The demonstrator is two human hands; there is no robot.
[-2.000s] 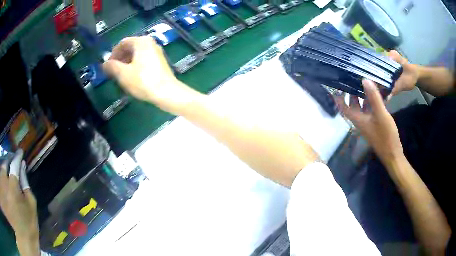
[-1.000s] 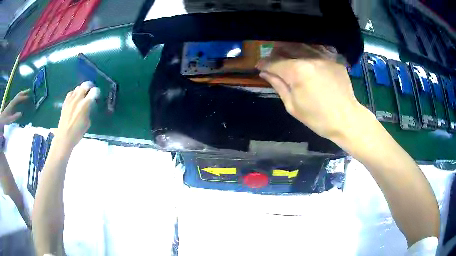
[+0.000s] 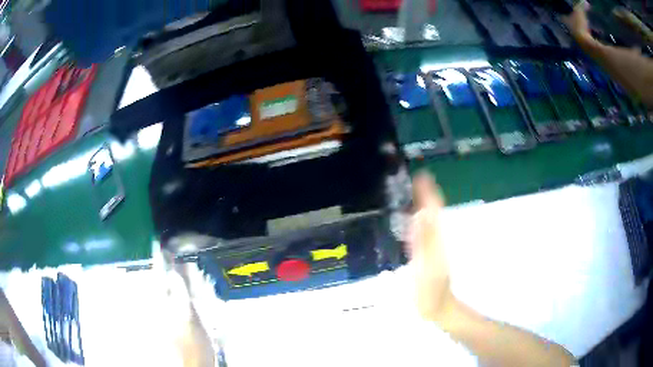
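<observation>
A phone middle frame with blue protective film point(image 3: 215, 120) lies in the orange-brown fixture point(image 3: 278, 123), which has a green-white label. Black cover surrounds the fixture on the press machine point(image 3: 243, 193). My right hand point(image 3: 427, 247) is blurred, upright beside the machine's right side, with nothing visible in it. My left hand point(image 3: 180, 276) is at the machine's lower left side, pale and blurred; its fingers cannot be made out. The grey press head point(image 3: 208, 50) is behind the fixture, apart from it.
A red button point(image 3: 293, 270) sits between yellow arrows on the front panel. The green conveyor belt point(image 3: 494, 172) carries several frames right and one left point(image 3: 105, 179). Frames with blue patches point(image 3: 61, 315) lie on the white surface. A red tray point(image 3: 50, 118) is far left. Another person's hand point(image 3: 578, 21) is upper right.
The view has turned, so the machine sits further left. My right hand has left the fixture for the machine's right side. My left hand has left the belt frame for the machine's lower left side.
</observation>
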